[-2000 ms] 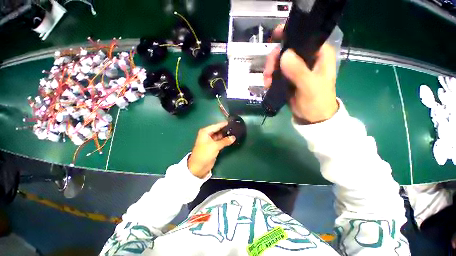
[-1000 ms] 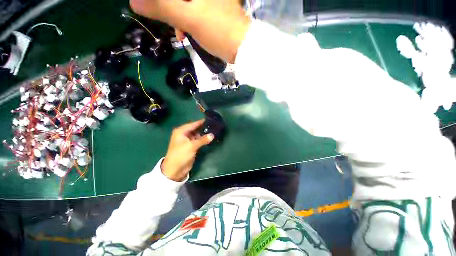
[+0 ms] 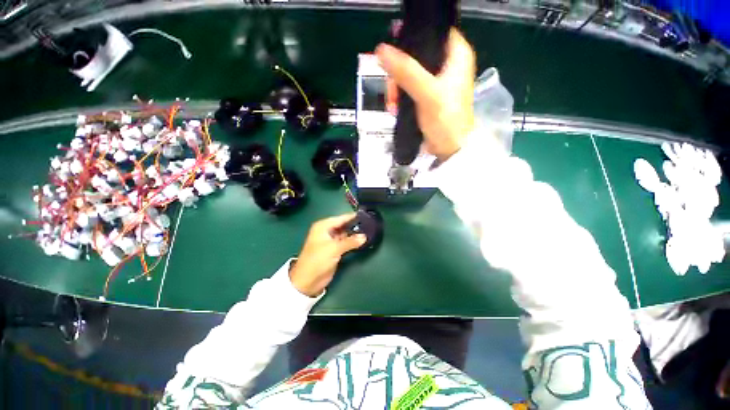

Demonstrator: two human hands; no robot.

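My left hand (image 3: 322, 252) holds a round black housing (image 3: 369, 230) on the green bench, fingers and thumb on its left side. A thin lead rises from the housing. My right hand (image 3: 439, 100) is wrapped around the thick black electric screwdriver (image 3: 410, 132), which points down with its lower end at the front of the white screw feeder (image 3: 375, 152). The screwdriver's tip is too small and blurred to tell. Several more black housings (image 3: 278, 190) with thin yellow leads stand left of the feeder.
A tangled pile of white connectors with red-orange leads (image 3: 120, 188) lies at left. A pile of white parts (image 3: 687, 208) lies at far right. A clear plastic bag (image 3: 492, 108) is right of the feeder. A metal rail (image 3: 560, 126) runs behind. A person's sleeve (image 3: 680, 336) shows at lower right.
My right hand, stretched across the upper left a second ago, is now back over the feeder with the screwdriver. My left hand still holds the housing. The camera view has shifted.
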